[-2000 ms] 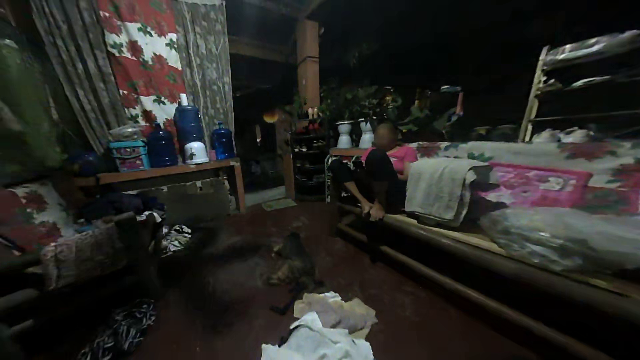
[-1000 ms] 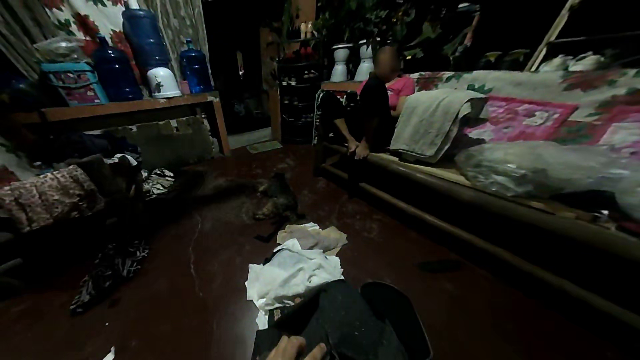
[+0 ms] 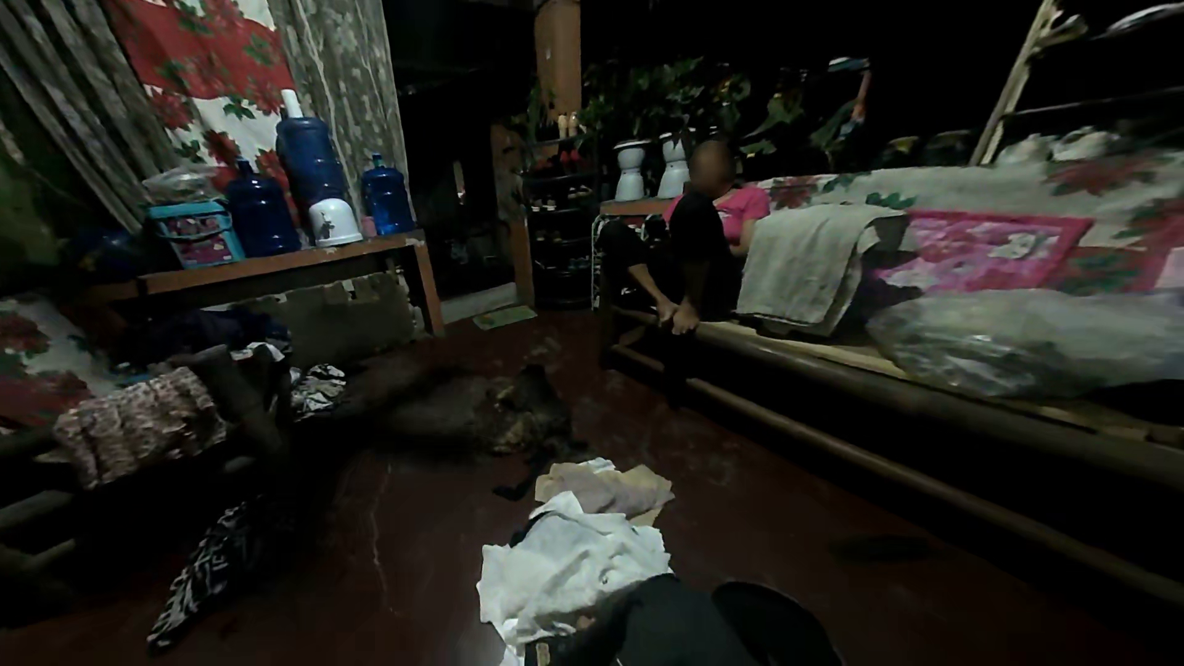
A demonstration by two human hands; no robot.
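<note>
Neither of my hands shows plainly; a small skin-toned patch at the bottom edge, beside the white cloth, is too unclear to tell as a hand. A crumpled white cloth (image 3: 573,564) lies at the bottom centre, with a beige cloth (image 3: 606,490) just beyond it. Black fabric (image 3: 680,624) overlaps the white cloth's lower right side. To its right is a dark rounded shape (image 3: 772,620), too dim to identify.
A dark animal, seemingly a dog (image 3: 527,407), is on the red floor. Another person (image 3: 703,231) sits on the long bench (image 3: 832,365) at right, near a draped towel (image 3: 805,264) and plastic bag (image 3: 1027,338). Blue water jugs (image 3: 264,211) stand on a wooden table (image 3: 277,265) at left.
A hand seen at the bottom edge one second ago no longer shows plainly. The black fabric, absent two seconds ago, is in view beside the white cloth.
</note>
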